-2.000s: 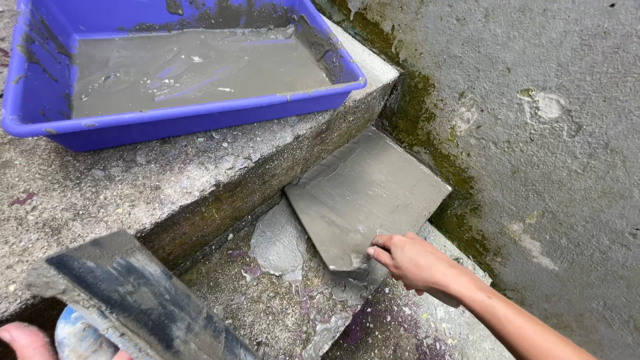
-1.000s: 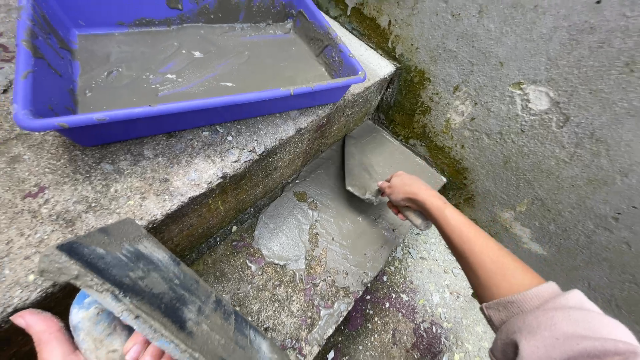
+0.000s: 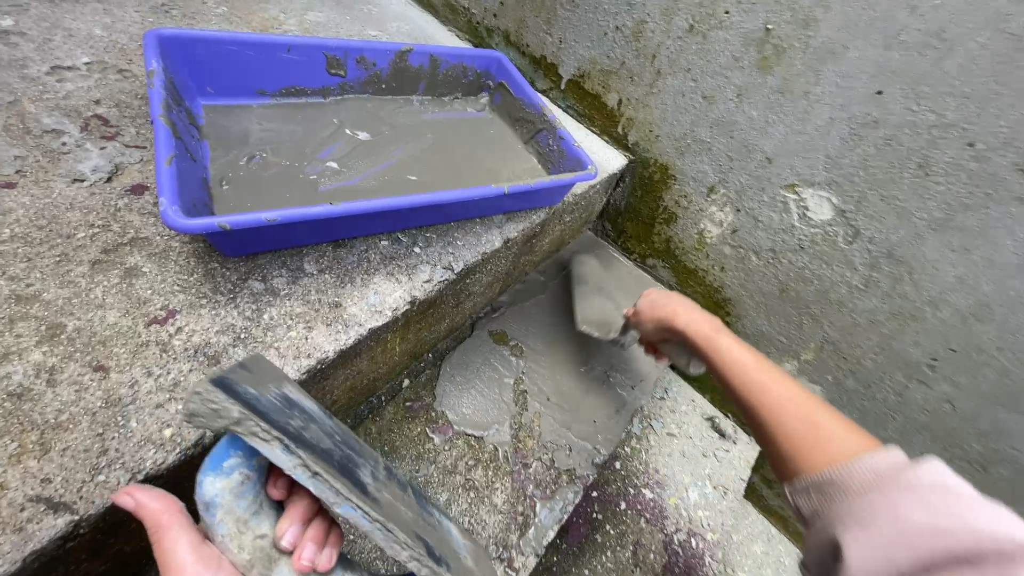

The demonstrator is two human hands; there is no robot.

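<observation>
My right hand [image 3: 668,320] grips the handle of a trowel [image 3: 600,296], whose broad grey blade lies over wet cement [image 3: 552,376] spread on a lower concrete step beside the wall. The blade is slightly blurred. At the lower left, my left hand [image 3: 184,528] holds a plastering float [image 3: 336,464] by its blue, cement-smeared handle, fingers curled beneath the plate and thumb out to the side. The float's long face is tilted and streaked with cement. A purple plastic tray [image 3: 376,212] holding grey wet cement [image 3: 352,152] rests on the upper step, above both hands.
A rough concrete wall [image 3: 864,160] rises on the right, with green moss [image 3: 656,216] along its foot. The upper step's edge [image 3: 448,308] runs diagonally between the tray and the wet patch. Bare, paint-spotted concrete [image 3: 640,496] shows at the lower right.
The trowel has turned and moved off the lower part of the patch towards the wall, uncovering wet cement. My left hand still holds the float. The view has shifted, showing more of the tray.
</observation>
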